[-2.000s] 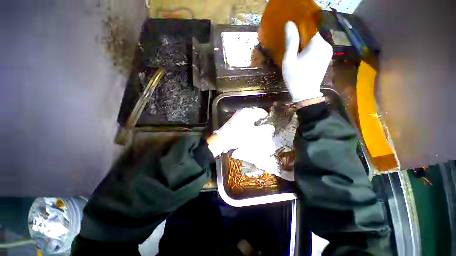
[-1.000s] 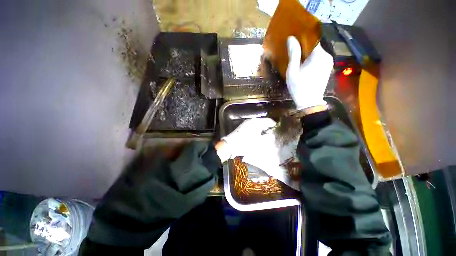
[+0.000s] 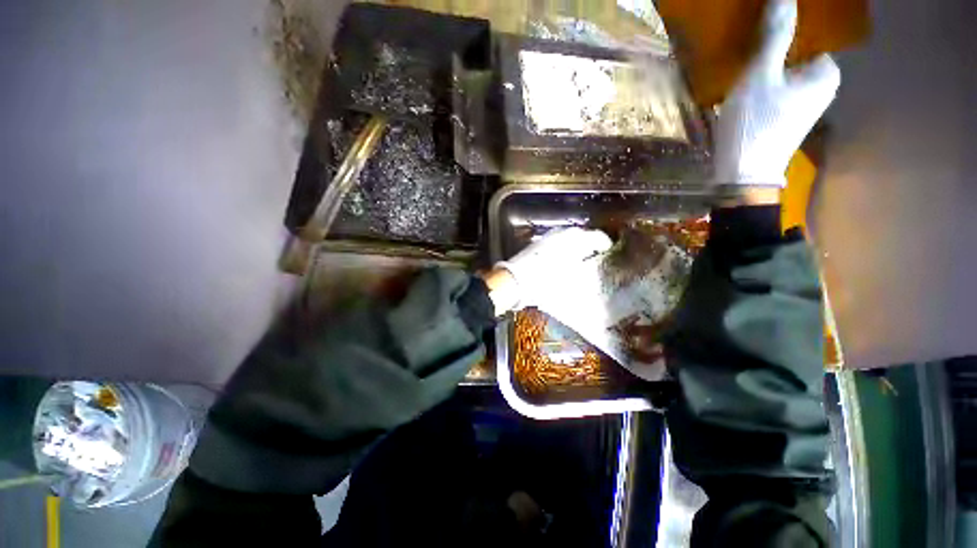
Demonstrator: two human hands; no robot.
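Observation:
My right hand (image 3: 766,118), in a white glove, holds a stiff orange-brown sheet (image 3: 707,43) at the top right, partly cut off by the frame edge. My left hand (image 3: 557,268), also white-gloved, holds a dirty white-grey cloth (image 3: 654,280) over the steel tray (image 3: 525,400). Copper-coloured wire pieces (image 3: 552,359) lie in the tray, and some reddish ones show near its far right. The solder pot (image 3: 562,94) with its bright silvery surface is behind the tray. The right forearm hides the tray's right side.
A black dross tray (image 3: 305,182) with grey crumbs stands left of the pot, a tan stick (image 3: 348,187) across it. Pale panels rise on both sides. An orange strip (image 3: 798,187) is partly hidden at right. A bucket of white scraps (image 3: 113,444) stands lower left; a green belt (image 3: 887,450) runs lower right.
My right hand has moved right with the orange sheet, away from the pot, uncovering more of it. My left hand still holds the cloth over the tray. The view has shifted somewhat.

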